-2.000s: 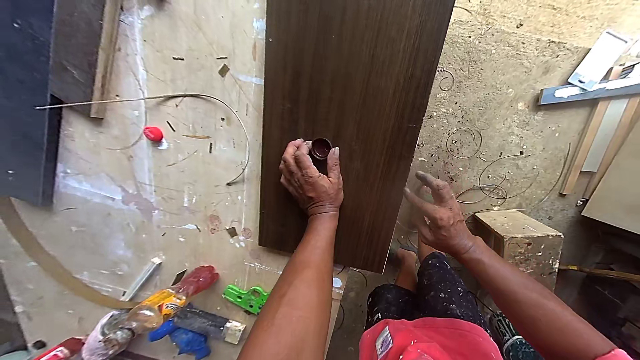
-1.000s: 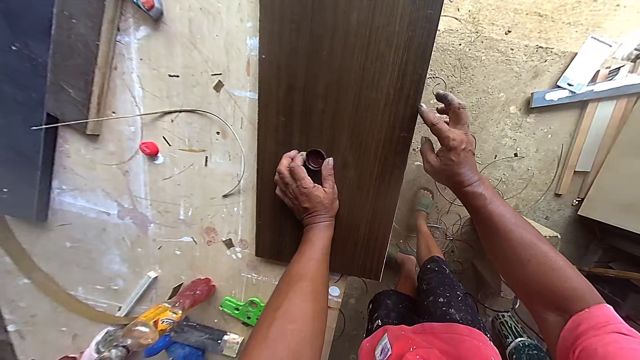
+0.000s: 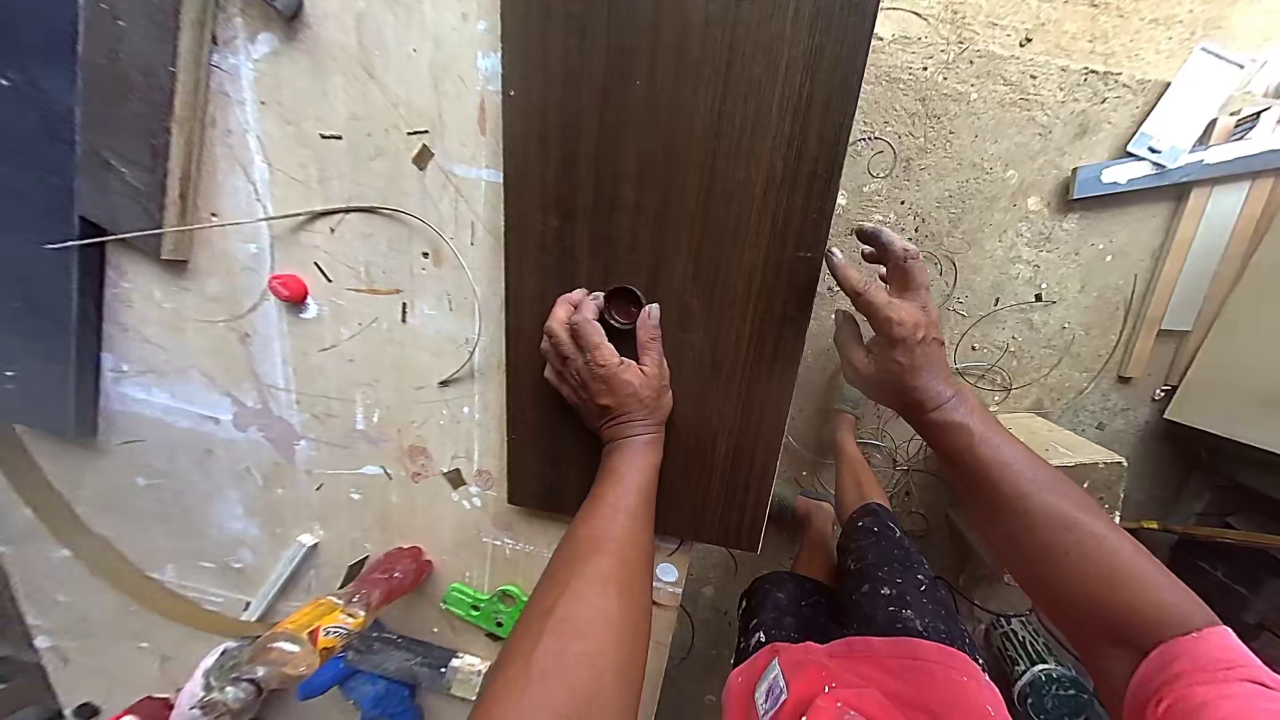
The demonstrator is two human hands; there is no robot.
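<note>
A dark brown wood-grain panel [image 3: 690,180] lies flat, its near end toward my body. On its lower left part my left hand [image 3: 610,365] has its fingers and thumb around a small round container [image 3: 624,306] with dark reddish-brown contents, its mouth facing up. My right hand [image 3: 890,320] is at the panel's right long edge, fingers spread and fingertips darkened. Nothing shows in its grasp; whether the fingertips touch the edge I cannot tell.
Left of the panel, the worktable [image 3: 380,320] bears a curved thin strip [image 3: 440,235], a red lump [image 3: 288,289], a green plastic tool [image 3: 485,608] and a yellow-labelled bottle [image 3: 325,622]. A wooden box [image 3: 1060,450] stands on the floor at right.
My right hand was lower and off the panel two seconds ago; it has moved up to the panel's right edge. My left hand remains around the small container.
</note>
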